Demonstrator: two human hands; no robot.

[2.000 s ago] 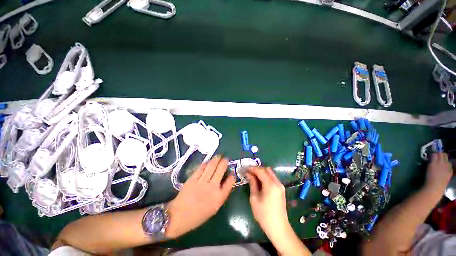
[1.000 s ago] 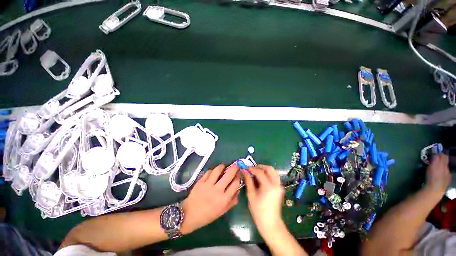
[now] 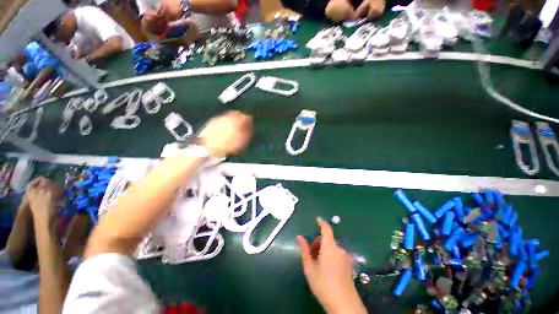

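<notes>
A loaded white housing with blue at its block end lies on the green belt. My left hand is blurred, stretched out above the belt near the white strip; whether it holds anything cannot be told. My right hand is over the worktop with fingers apart and empty. A small white round part lies just beyond its fingertips. Empty white housings are heaped at left, partly hidden by my left arm. Blue battery-and-board sets are piled to the right of my right hand.
More white housings lie along the belt, with two loaded ones at far right. A white strip edges the belt. People's hands and part piles show on the far side; another person's hands are at left.
The view has widened and shifted. My left hand has left the worktop and reached over the belt. My right hand has opened; the housing between my hands is gone, and a loaded one lies mid-belt.
</notes>
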